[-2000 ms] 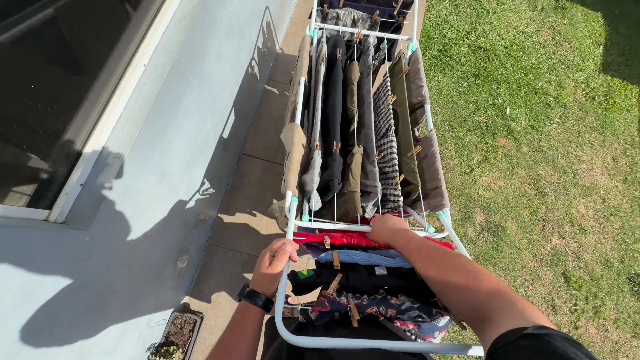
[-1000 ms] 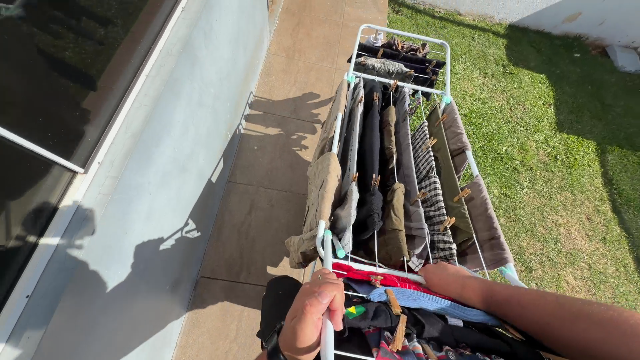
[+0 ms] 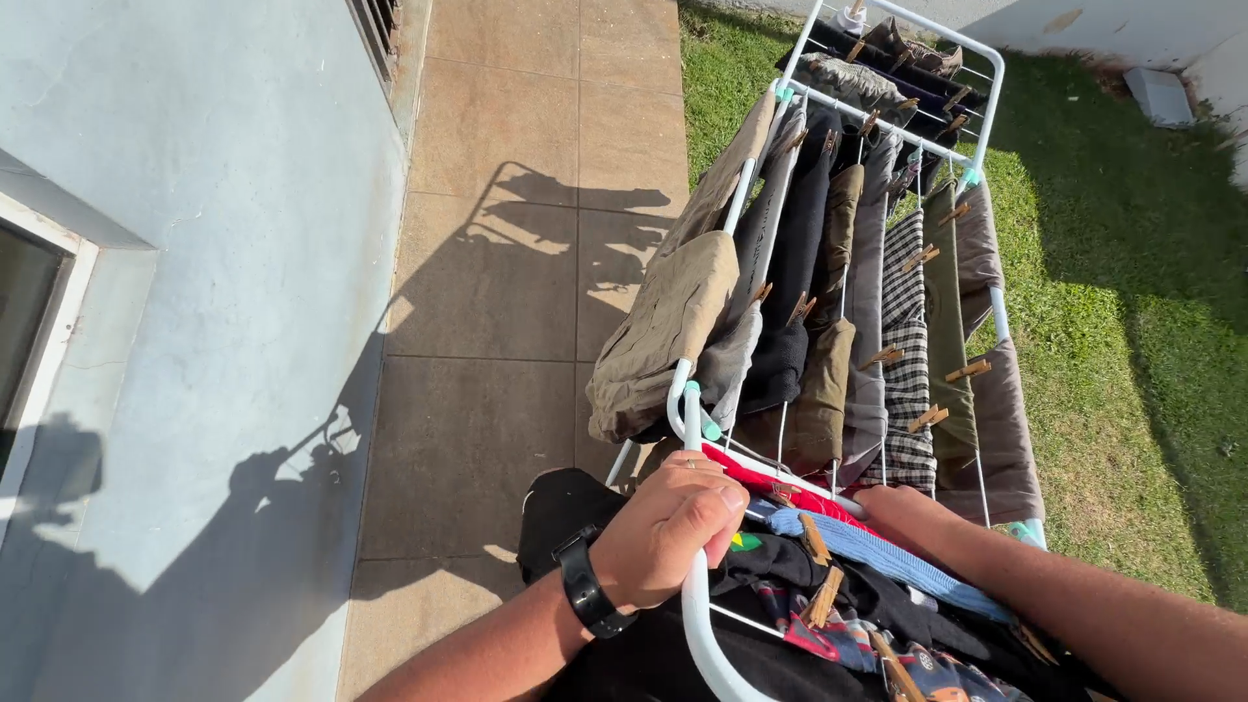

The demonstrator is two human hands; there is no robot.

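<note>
My left hand point(image 3: 678, 526), with a black watch on the wrist, is closed around the white tube frame of a clothes drying rack point(image 3: 717, 648). My right hand point(image 3: 882, 502) is at the rack's white crossbar, beside a red garment point(image 3: 770, 483); its fingers are mostly hidden. Below lie a light blue knit garment point(image 3: 887, 556) and dark and patterned clothes with wooden clothespins point(image 3: 824, 597). Beyond the crossbar hang beige trousers point(image 3: 673, 331), a black garment point(image 3: 780, 361), a checkered garment point(image 3: 905, 390) and an olive garment point(image 3: 946, 331), pegged along the wires.
A light blue wall point(image 3: 244, 244) with a white-framed window point(image 3: 68, 283) runs along the left. Brown paving tiles point(image 3: 478, 439) lie between it and the rack. Grass point(image 3: 1092, 390) is on the right, with a pale block point(image 3: 1158, 97) near the far white wall.
The view has swung strongly. The rack now stands angled over the tiles and grass, farther from the wall than before. Both hands remain at the rack's frame.
</note>
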